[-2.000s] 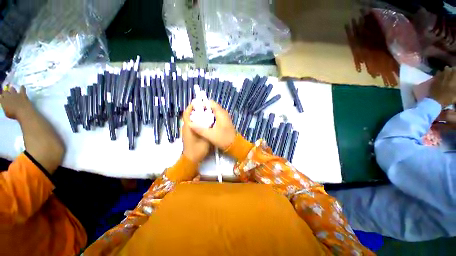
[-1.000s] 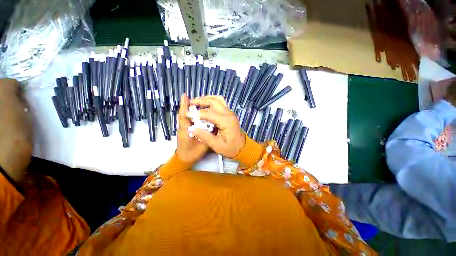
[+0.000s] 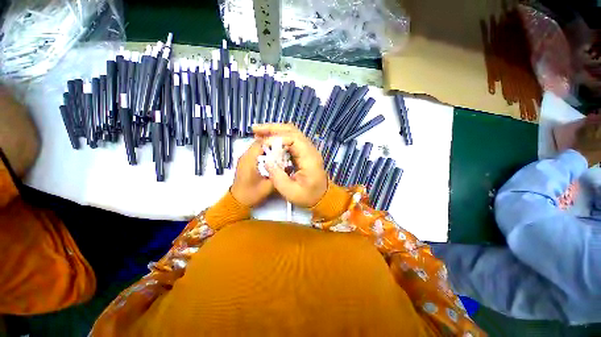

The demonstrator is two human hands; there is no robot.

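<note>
My left hand (image 3: 249, 176) and my right hand (image 3: 302, 168) are cupped together in front of my body, touching. Between them is a heap of small white parts (image 3: 274, 158). The lower part of the heap is hidden by the fingers and palms. Behind and to both sides, black tubes (image 3: 198, 141) lie in a dense row on the white sheet (image 3: 92, 181); many at the left and centre have a white tip at the far end. Shorter black tubes (image 3: 375, 178) lie just right of my right hand.
A pale metal upright (image 3: 266, 33) stands behind the row. Clear plastic bags with white sticks (image 3: 59, 39) lie at back left and centre. A brown cardboard sheet (image 3: 422, 72) with reddish-brown strips (image 3: 507, 66) is back right. People sit on both sides; a light blue sleeve (image 3: 547, 197) is at right.
My hands stay together around the white parts; the right fingers have shifted over the heap. The neighbour's arm at left has moved back towards the left edge. The camera view has shifted slightly.
</note>
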